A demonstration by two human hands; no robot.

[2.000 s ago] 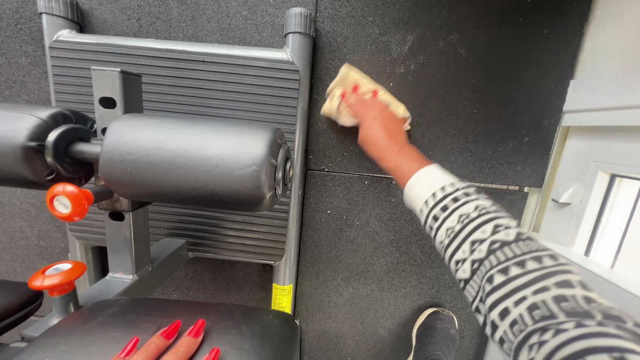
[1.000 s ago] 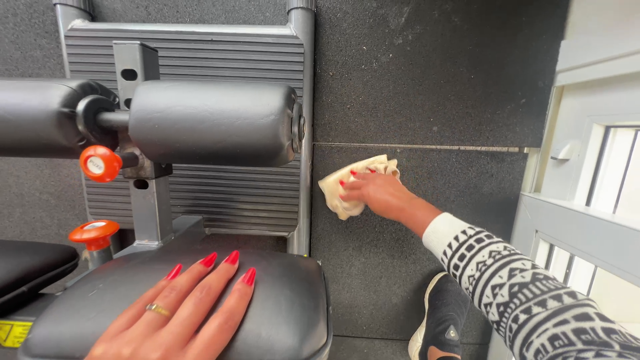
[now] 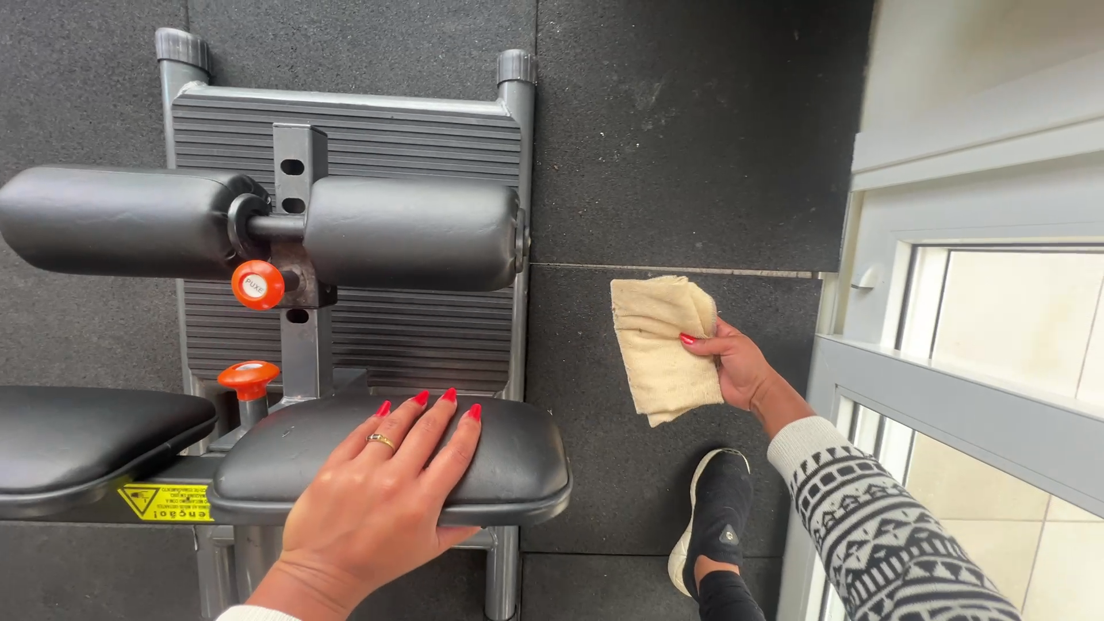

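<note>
My left hand (image 3: 384, 492) rests palm down, fingers apart, on the black padded seat (image 3: 517, 457) of a gym machine. My right hand (image 3: 737, 366) holds a folded cream cloth (image 3: 664, 354) by its right edge, thumb on top, over the dark rubber floor. Beyond the seat, two black foam rollers (image 3: 414, 233) sit on either side of a grey steel post (image 3: 306, 354). An orange pull knob (image 3: 258, 285) is beside the post, and another orange knob (image 3: 248, 376) stands near the seat.
A ribbed footplate (image 3: 414, 336) in a grey tubular frame lies under the rollers. Another black pad (image 3: 86, 440) is at the left, near a yellow warning label (image 3: 168, 501). My shoe (image 3: 720, 509) is on the rubber floor tiles (image 3: 690, 155). A pale framed glass door or window (image 3: 966, 379) borders the right side.
The cloth, pressed to the floor by my right hand earlier, now hangs more spread out in its grip. My left hand has come further onto the seat since the oldest frame.
</note>
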